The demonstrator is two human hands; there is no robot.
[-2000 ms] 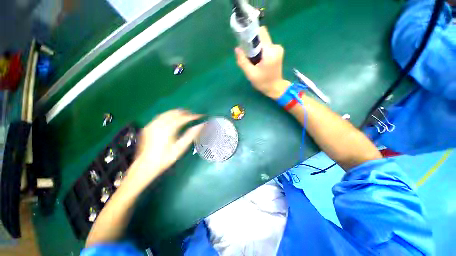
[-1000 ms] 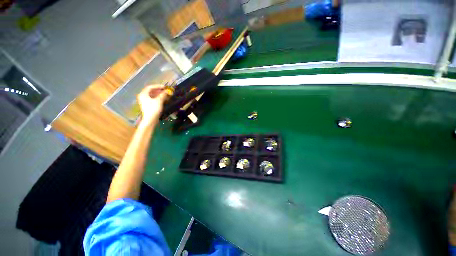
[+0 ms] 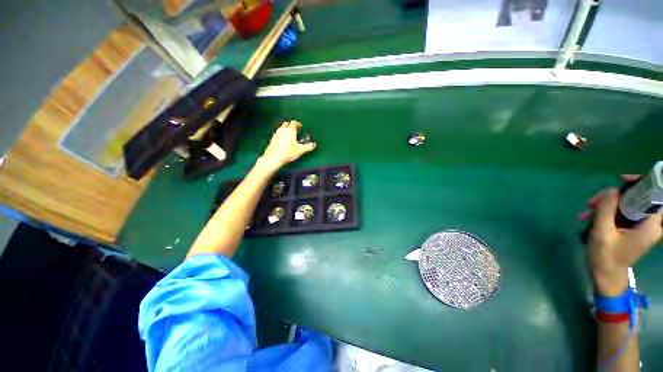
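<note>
My left hand (image 3: 286,147) is over the bench behind the black pocket tray (image 3: 352,227), thumb and fingers apart around a small round module (image 3: 305,139). Whether the fingertips touch it cannot be told. The tray holds several shiny modules, and my forearm covers its left part. My right hand (image 3: 618,243) is at the right edge, closed around the grey-white electric screwdriver (image 3: 643,195), which the picture's edge cuts off. The round speckled screw dish (image 3: 459,269) lies flat, with a pointed white tab (image 3: 413,255) at its left edge.
A raised, tilted black tray (image 3: 156,142) with two modules stands at the upper left, beside a wooden surface (image 3: 43,156). Two loose modules lie on the far bench, one in the middle (image 3: 416,139) and one at right (image 3: 576,140). A white rail (image 3: 465,81) runs behind.
My left hand has moved right from the raised tray to the loose module; an orange-yellow piece that was at its fingertips now shows on that tray. My right hand with the screwdriver has come into view.
</note>
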